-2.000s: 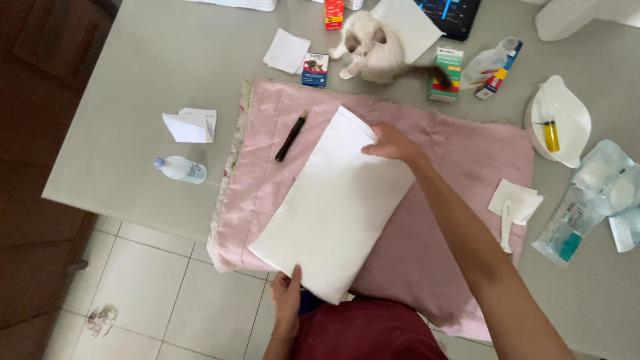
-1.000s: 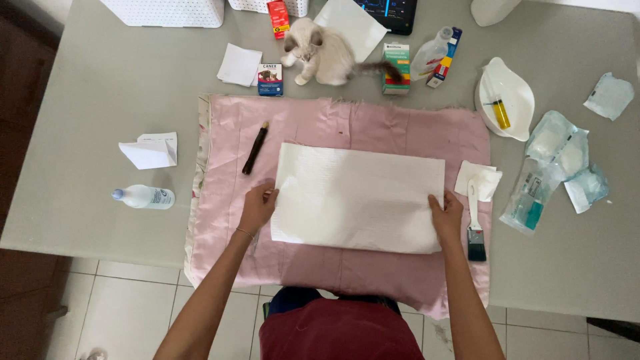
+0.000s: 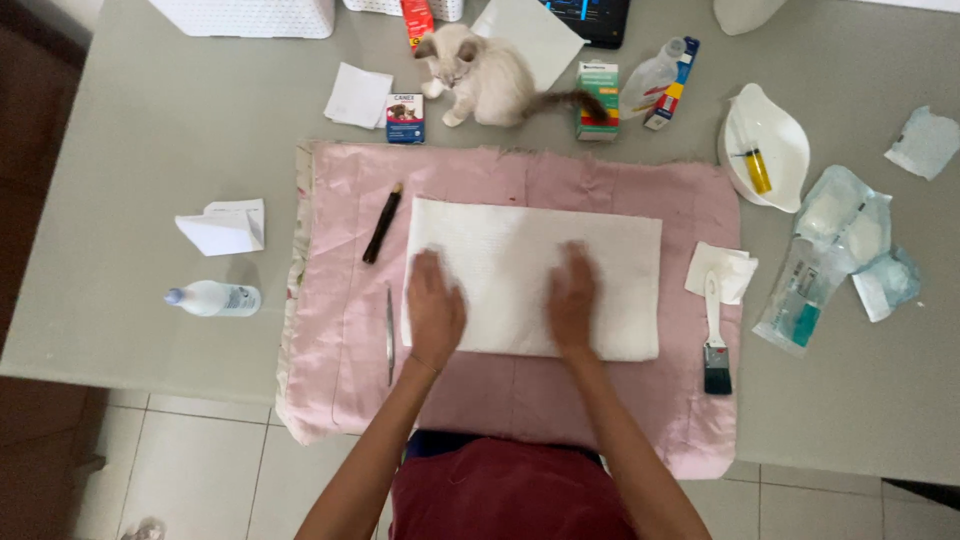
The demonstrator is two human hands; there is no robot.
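A folded white cloth or pad lies flat on a pink quilted mat. Over its left end is my left hand, palm down, and over its right part my right hand, blurred; neither grips anything. Whether the palms touch the cloth is unclear. Left of the cloth lie a dark capped pen or similar tool and slim metal tweezers. On the mat's right side, a flat paintbrush with a white handle rests partly on a small white folded cloth.
A kitten sits beyond the mat, among medicine boxes and a clear bottle. On the right are a white bowl with a yellow syringe and opened packaging. A white bottle and folded paper lie left.
The white cloth, held askew in both hands two seconds ago, now lies straight on the mat. Both hands have let go of its edges and moved inward over it.
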